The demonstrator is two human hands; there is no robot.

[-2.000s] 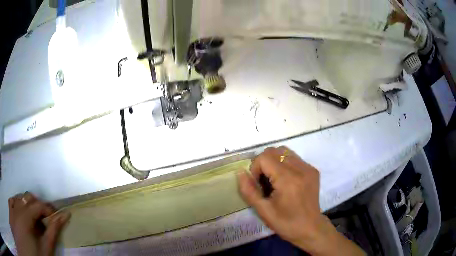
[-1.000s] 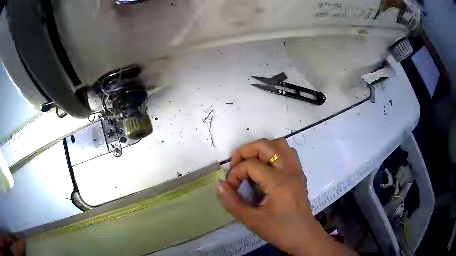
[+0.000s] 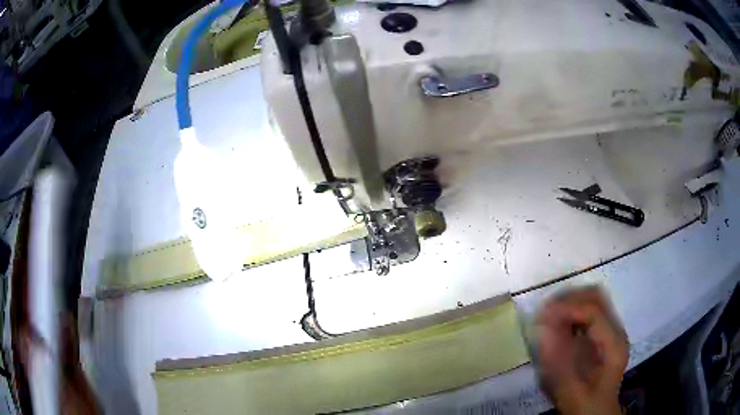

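An olive-green band (image 3: 341,369) with a grey upper edge lies flat along the table's front. My right hand (image 3: 580,348) is blurred at the band's right end, its fingers curled; whether it touches or grips anything cannot be told. My left hand (image 3: 61,365) is blurred at the far left edge, around a long, upright white strip (image 3: 50,243). Another green band (image 3: 146,267) runs from the left behind the lamp to the presser foot (image 3: 380,231). The needle area is partly hidden by the machine parts.
The machine head (image 3: 527,89) spans the top. The white lamp (image 3: 199,211) hangs on a blue arm left of the needle. Black thread snips (image 3: 602,206) lie right of the brassy tension knob (image 3: 430,223), with loose threads between. A pale bin edge shows at lower right.
The view has shifted, bringing the lamp back in. My left hand has left the front band's left end and is now at the far left with the white strip. My right hand has moved off the band's face.
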